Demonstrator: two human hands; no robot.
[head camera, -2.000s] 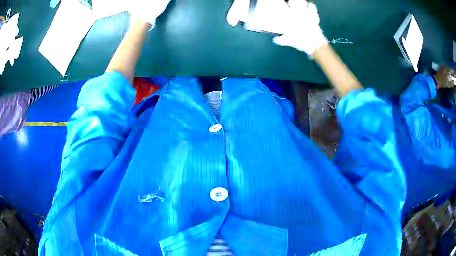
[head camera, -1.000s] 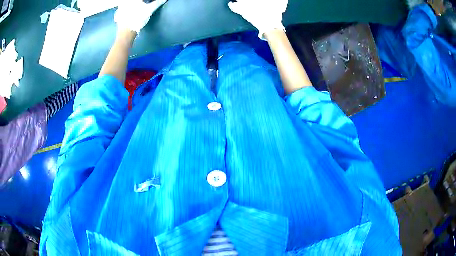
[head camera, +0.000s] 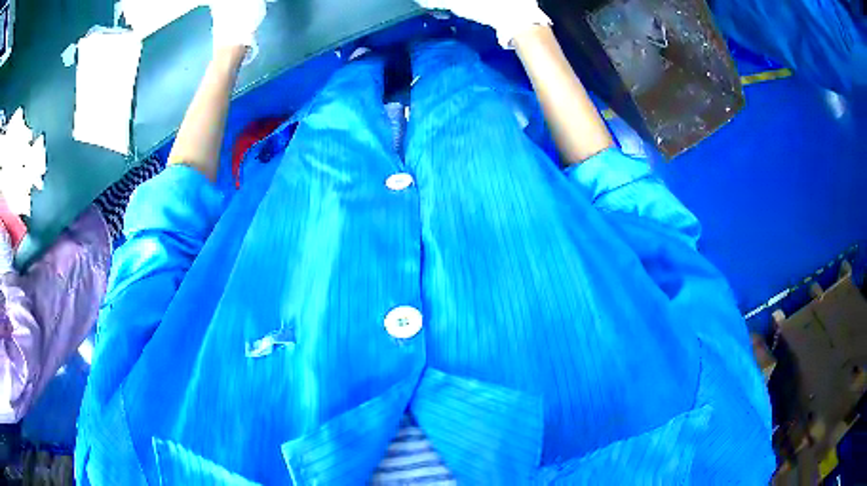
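Observation:
My left hand (head camera: 236, 21), in a white glove, is at the top edge over the green bench (head camera: 314, 24), partly cut off. My right hand (head camera: 504, 13), also gloved in white, is at the top edge near the bench's front edge, its fingers cut off. Glare hides the finger detail, and I cannot tell whether either hand holds anything. A white sheet (head camera: 106, 93) lies on the bench left of my left hand. More white sheets (head camera: 152, 11) reach the top edge beside it.
Ragged white scraps (head camera: 21, 157) lie at the far left. A person's pink sleeve (head camera: 59, 294) is at the left. A red bag (head camera: 255, 142) is under the bench. A brown stool (head camera: 670, 71) and cardboard cartons (head camera: 822, 342) are at the right; another person's blue clothing (head camera: 808, 38) is at the upper right.
The view has shifted, so the bench sits higher and the stool shows fully. My right hand has moved left, away from the white piece it touched two seconds ago, which is now out of view.

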